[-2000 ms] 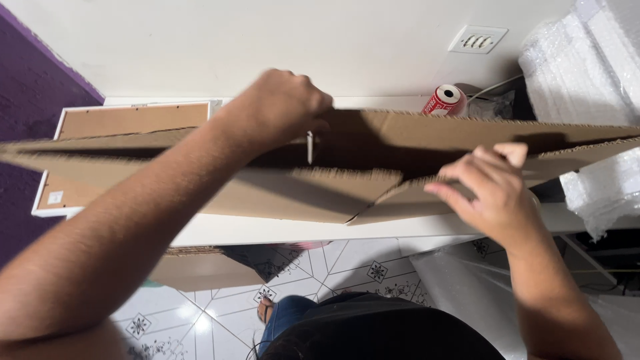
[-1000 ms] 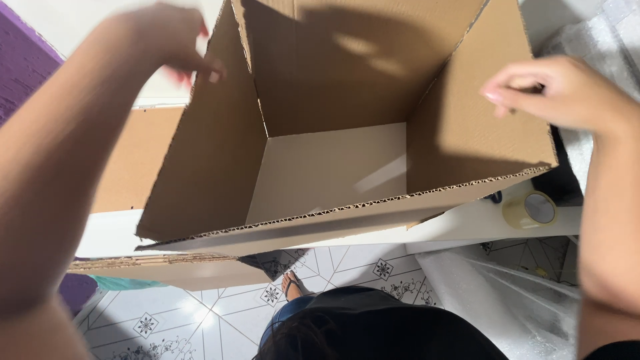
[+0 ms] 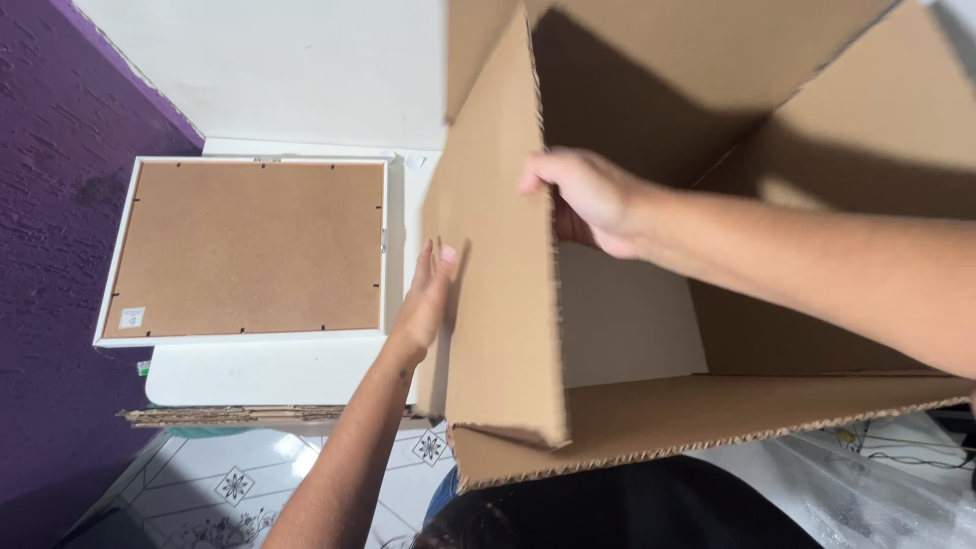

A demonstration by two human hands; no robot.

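Note:
A large cardboard box [image 3: 503, 290] stands with its open top toward me, its side walls upright and its white tabletop-coloured bottom visible inside. My right hand [image 3: 591, 198] grips the top edge of the left wall, thumb outside and fingers inside. Beside that wall's outer face is my left hand [image 3: 431, 293], fingers extended and thumb up; whether it touches the cardboard I cannot tell. To the left, a white picture frame [image 3: 252, 248] lies face down, its brown backing board held by small dark tabs.
The frame rests on a white table [image 3: 267, 374] against the white wall. A purple textured wall [image 3: 53, 229] borders the left. Flattened cardboard [image 3: 252, 415] stands below the table's front edge. Clear plastic wrap [image 3: 793, 488] and thin cables [image 3: 915, 457] are at the lower right.
The box went from nearly closed to opened out. My right hand has moved left onto the box wall's edge, and my left hand has come down outside it. The view has shifted left.

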